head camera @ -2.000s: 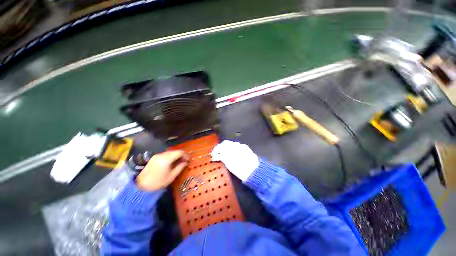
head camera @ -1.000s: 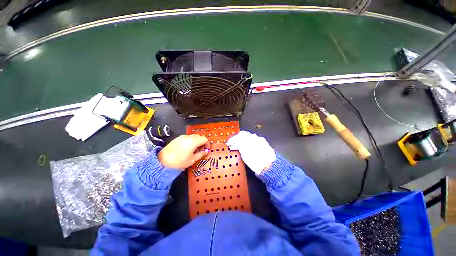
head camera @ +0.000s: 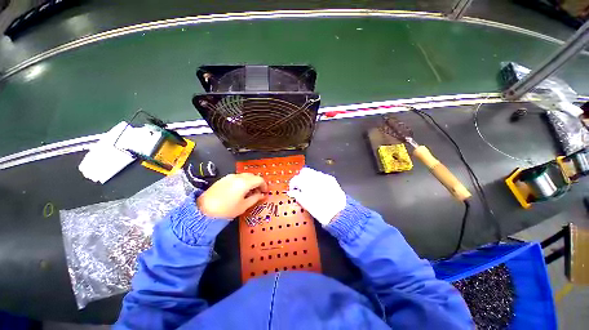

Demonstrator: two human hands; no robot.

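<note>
The orange-red hole jig plate (head camera: pixel 279 236) lies lengthwise in front of me. A small pile of thin shiny metal parts (head camera: pixel 261 213) lies on its middle left. My bare left hand (head camera: pixel 233 194) is over the plate's left edge, fingertips together above the upper rows. My right hand (head camera: pixel 318 195), in a white glove, is at the plate's right edge, fingertips pinched near the same rows. Whether either hand holds a small part is too small to tell. Small bits sit in the upper holes.
A fume fan (head camera: pixel 258 122) stands behind the plate. Left are a solder reel stand (head camera: pixel 169 155), white cloth (head camera: pixel 106 158) and clear parts bag (head camera: pixel 116 242). Right are a sponge (head camera: pixel 394 158), soldering iron (head camera: pixel 442 173), another reel (head camera: pixel 541 185) and a blue bin (head camera: pixel 539 277) of dark parts.
The view has steadied and turned since the earliest frame. Over the last second, both hands stay at the upper rows with only slight finger shifts; the plate and pile look the same.
</note>
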